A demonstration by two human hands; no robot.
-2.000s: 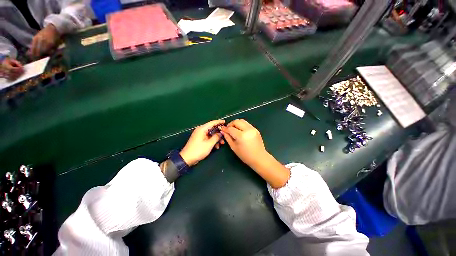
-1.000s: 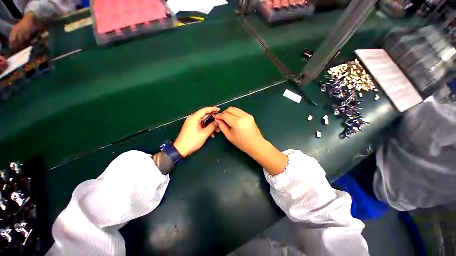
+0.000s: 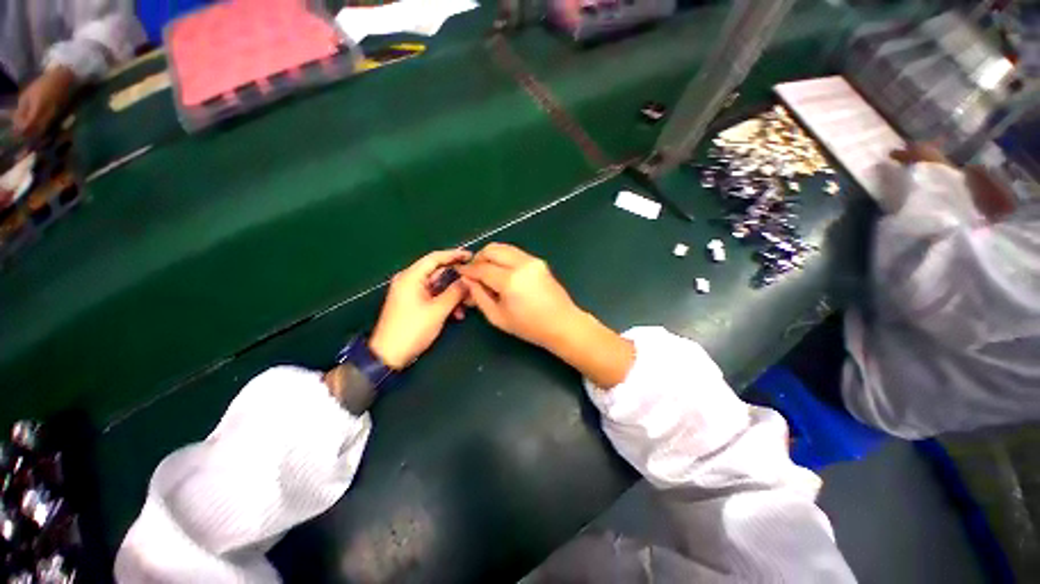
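A small dark unit point(image 3: 446, 277) sits in the fingers of my left hand point(image 3: 413, 310), above the green bench. My right hand point(image 3: 522, 299) is at its right side, thumb and fingertips pinched against it. The fingers hide most of the unit, and I cannot tell whether the right fingertips hold a separate small part. Loose dark and silver parts point(image 3: 766, 217) lie in a pile at the right, with small cream parts point(image 3: 779, 143) behind them. A few pale blocks point(image 3: 716, 250) lie left of the pile.
A metal post point(image 3: 721, 89) stands behind the pile. A white label point(image 3: 638, 204) lies near its foot. A tray of silver-topped units point(image 3: 34, 502) is at the lower left. A pink-topped tray point(image 3: 257, 54) is at the back. Another person's sleeve point(image 3: 929, 308) is at the right.
The view has shifted, so my hands and the unit appear further left. My hands stay together on the unit. The person at the right has reached a hand towards the white board.
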